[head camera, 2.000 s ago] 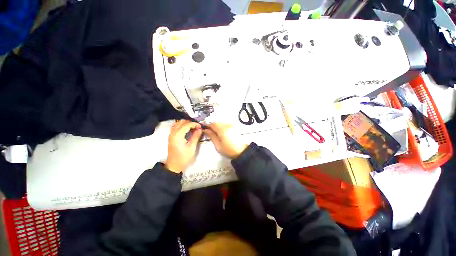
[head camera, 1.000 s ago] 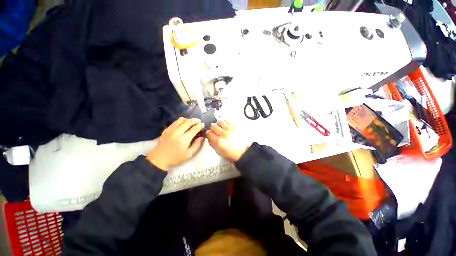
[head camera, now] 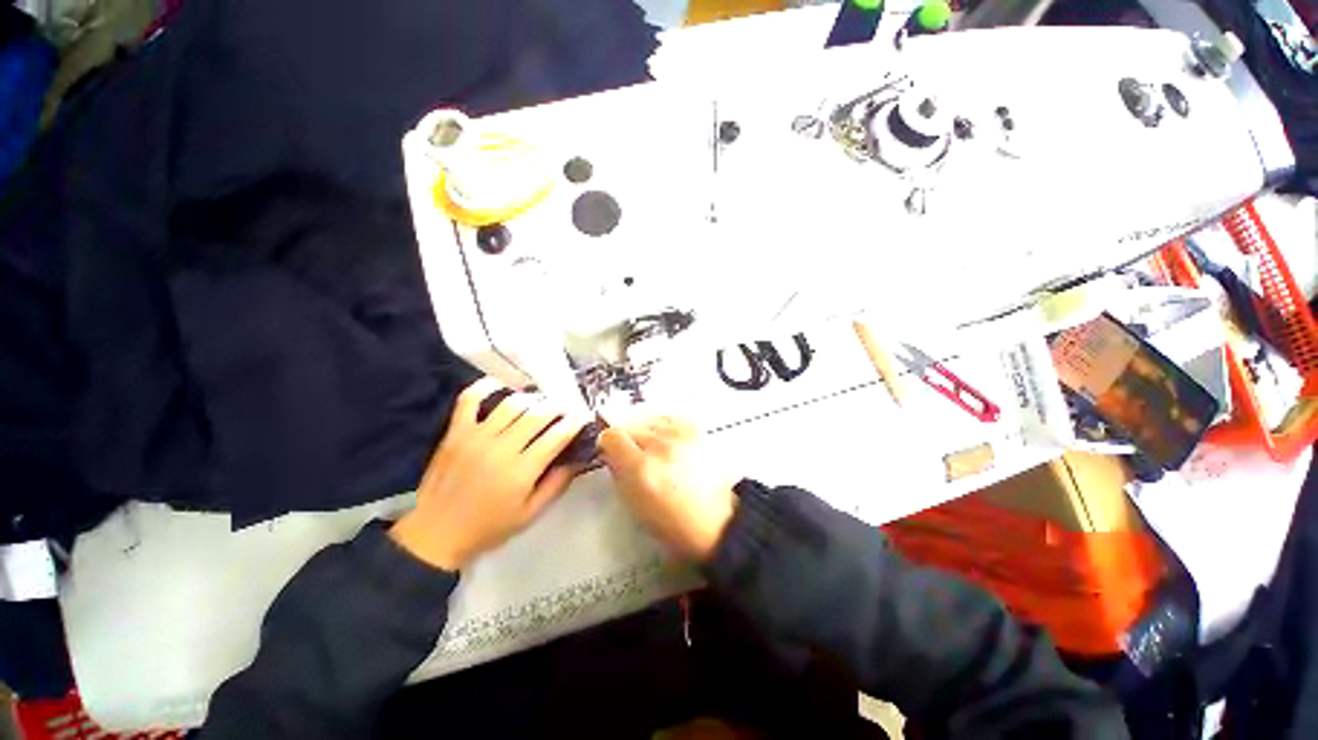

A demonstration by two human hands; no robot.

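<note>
A dark garment [head camera: 311, 289] is spread left of the white sewing machine [head camera: 810, 188], its edge running to the needle area [head camera: 619, 379]. My left hand [head camera: 496, 474] lies on the dark cloth just in front of the needle area, fingers bent over its edge. My right hand [head camera: 668, 480] is beside it, fingertips at the same small dark piece of cloth, close to my left fingertips. The fingers hide most of that piece, and the exact grip of each hand is partly hidden.
Black-handled scissors [head camera: 765, 362], a tan stick [head camera: 877, 362] and red snips [head camera: 950, 388] lie right of the needle. A phone [head camera: 1135, 390] lies further right by an orange-red basket [head camera: 1272, 325]. A red crate [head camera: 58, 717] shows at lower left. Thread cones stand behind the machine.
The view has shifted closer to the machine. My hands remain at the needle area; my left fingers are now more bent over the cloth, and the flat dark piece seen between the hands is mostly covered.
</note>
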